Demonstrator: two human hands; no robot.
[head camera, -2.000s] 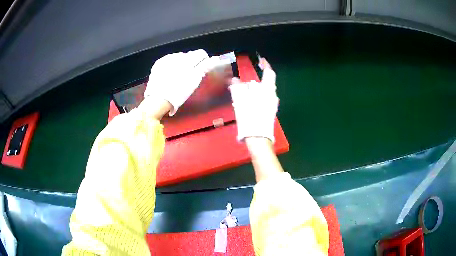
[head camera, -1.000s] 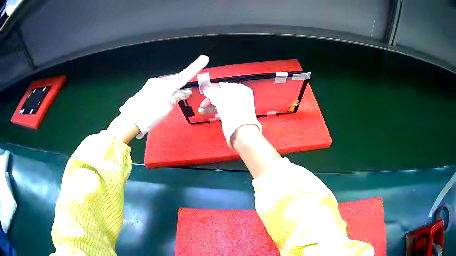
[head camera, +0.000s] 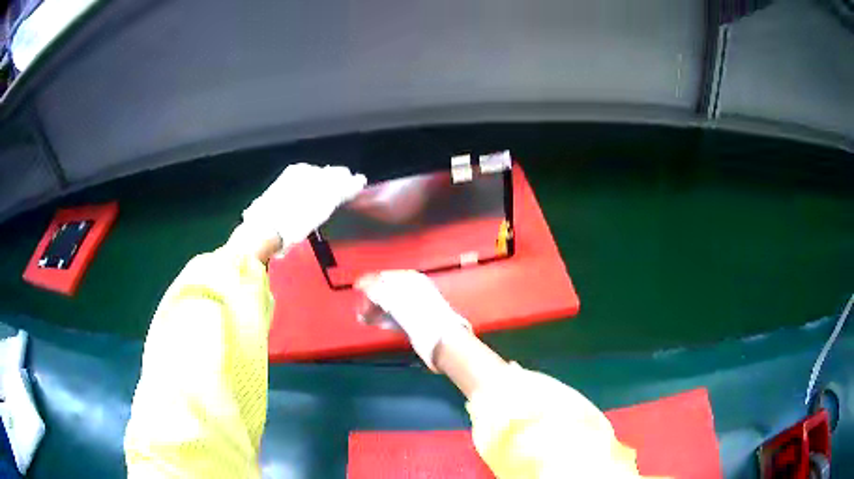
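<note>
A thin dark-framed display panel (head camera: 421, 224) with a glossy, reflective face is over a red carrier pad (head camera: 524, 299) on the dark green belt. Pale tape tabs (head camera: 462, 169) show at its upper right edge and one at its lower edge. My gloved left hand (head camera: 301, 201) grips the panel's upper left corner; its fingertips are partly hidden. My gloved right hand (head camera: 407, 304) is at the panel's lower left edge, fingers bent and blurred. Whether it touches the panel or holds anything is unclear.
A small red pad with a black device (head camera: 64, 245) lies at the far left. A red work mat (head camera: 669, 435) is on the near bench. A red tape dispenser (head camera: 796, 449) is at the lower right. A white object (head camera: 19, 402) lies at the left. Grey side panels (head camera: 403, 65) stand behind.
My right hand has moved from the panel's top left edge down to its lower edge. My left hand has closed in on the upper left corner. The tape at that edge is no longer visible.
</note>
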